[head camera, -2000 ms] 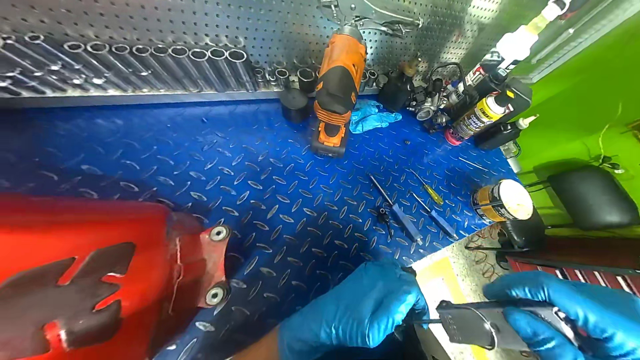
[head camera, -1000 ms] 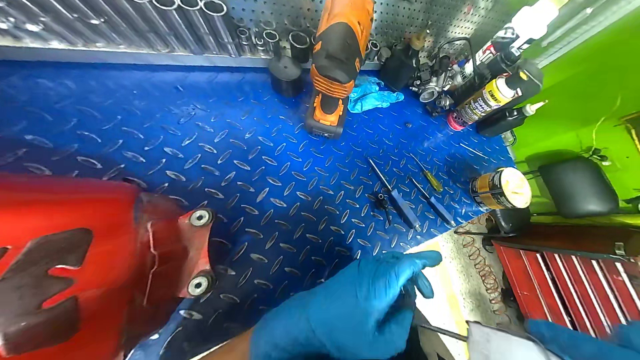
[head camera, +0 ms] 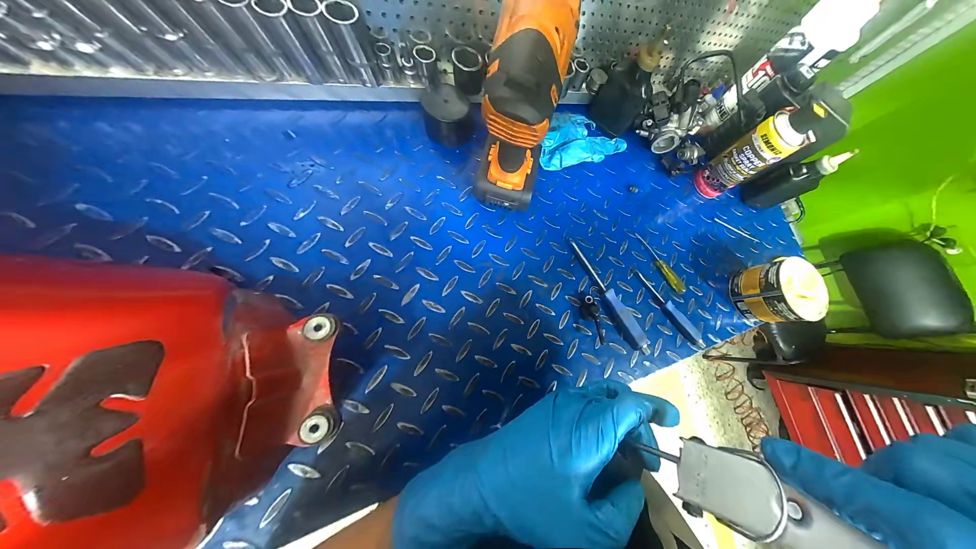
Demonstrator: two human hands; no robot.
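Note:
My left hand [head camera: 549, 465], in a blue glove, is closed at the bottom centre around the end of a thin dark rod [head camera: 652, 451]. What else lies in its palm is hidden. That rod runs right into the squared end of a grey metal part [head camera: 728, 488] with a wire loop around it. My right hand [head camera: 884, 488], also gloved in blue, grips the part's tube-like section at the lower right edge. Above the hands, several screwdrivers lie on the blue diamond-plate bench, among them a blue-handled one [head camera: 625, 320] and a yellow-handled one [head camera: 669, 276].
A red fuel tank [head camera: 183, 320] fills the left. An orange cordless power tool [head camera: 526, 84] stands near the sockets [head camera: 305, 38]. A crumpled blue glove [head camera: 576, 142], a carburetor [head camera: 671, 126], a spray can [head camera: 747, 156] and a tub [head camera: 778, 290] sit farther right. A red tool chest [head camera: 831, 419] is beyond the bench.
The grey part and my right hand dropped lower in view, then came back up. My left hand stays closed near the rod's end. The view has shifted somewhat.

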